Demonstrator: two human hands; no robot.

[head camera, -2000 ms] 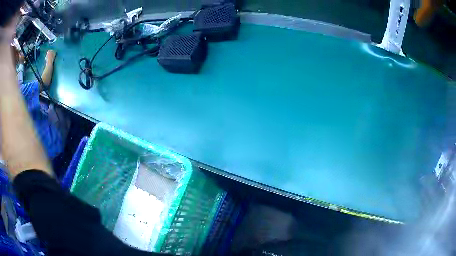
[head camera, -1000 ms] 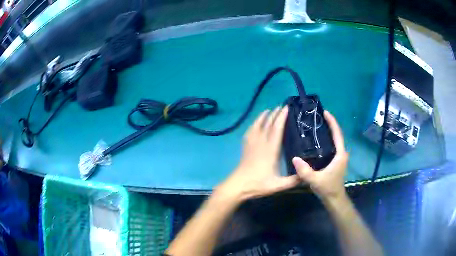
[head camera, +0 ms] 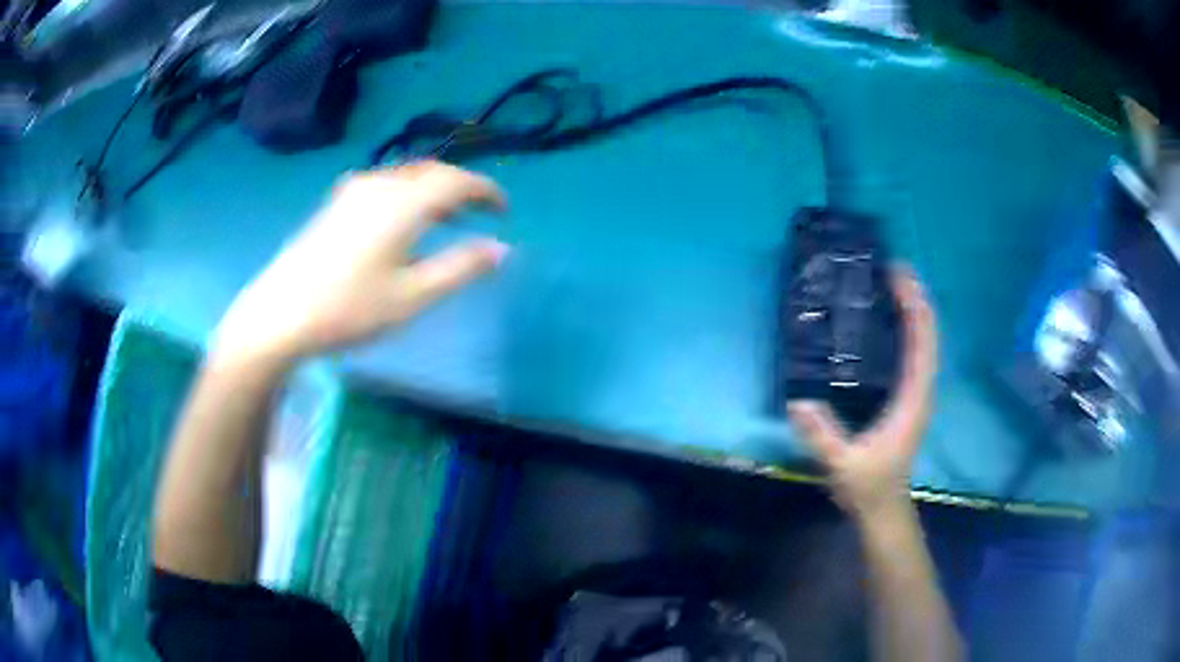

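Observation:
The black housing [head camera: 839, 317] lies open side up near the bench's front edge, with blurred pale wires inside. My right hand [head camera: 880, 407] grips its right side and near end. The black power cord [head camera: 725, 88] leaves the housing's far end and curves left to a tied coil. My left hand [head camera: 388, 265] is off the housing, over the bench at the left, blurred, with thumb and fingers apart and nothing in it.
Waiting corded units [head camera: 300, 88] are bunched at the far left. The green crate [head camera: 110, 427] stands against the bench's near side at left, partly behind my left arm. The screw feeder [head camera: 1081, 343] is blurred at right. A blue crate [head camera: 1022, 582] is at lower right.
My left hand has let go of the housing and moved left, over the bench near the green crate. My right hand still holds the housing. The view has shifted.

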